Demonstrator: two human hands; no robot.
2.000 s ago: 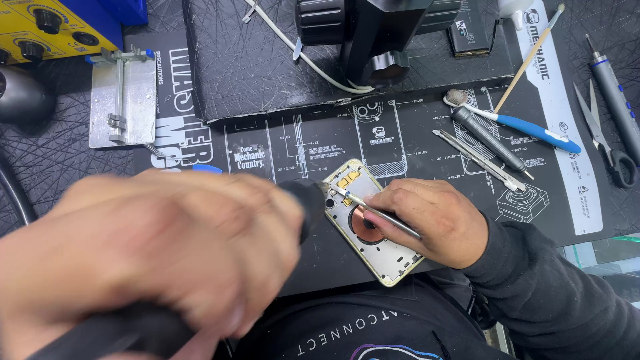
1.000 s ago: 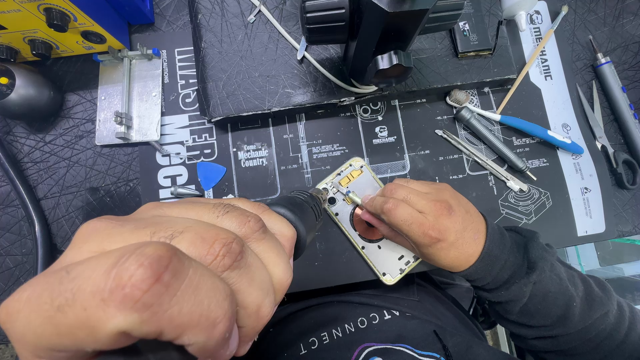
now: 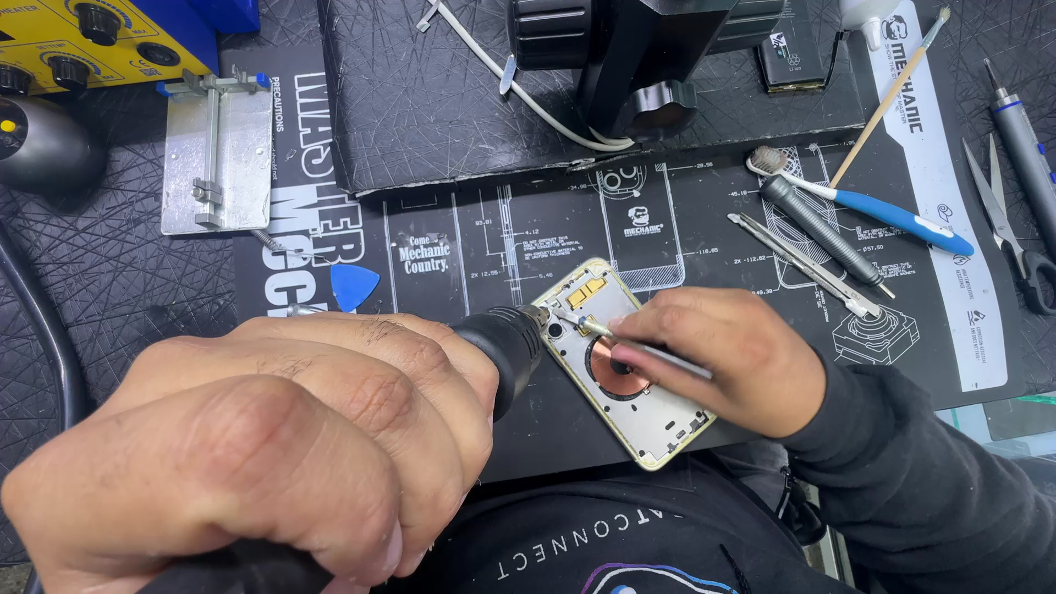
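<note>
My left hand, large at the lower left, grips the black handle of a hot air gun. The gun's metal nozzle is at the upper left corner of a phone back housing, beside the camera opening. The housing lies tilted on the mat, its inner side up, with a copper charging coil in the middle. My right hand rests over the housing's right side and holds a slim metal hand tool, whose tip touches the area near the nozzle. My fingers cover part of the coil.
A blue plastic pick and a metal clamp holder are at the left. Behind stands a black microscope base. To the right lie a toothbrush, a screwdriver, metal tweezers, a wooden-handled brush and scissors.
My left hand has moved down and left since two seconds ago, uncovering the blue pick. The nozzle stays near the housing's corner, and my right hand still holds the slim tool over it.
</note>
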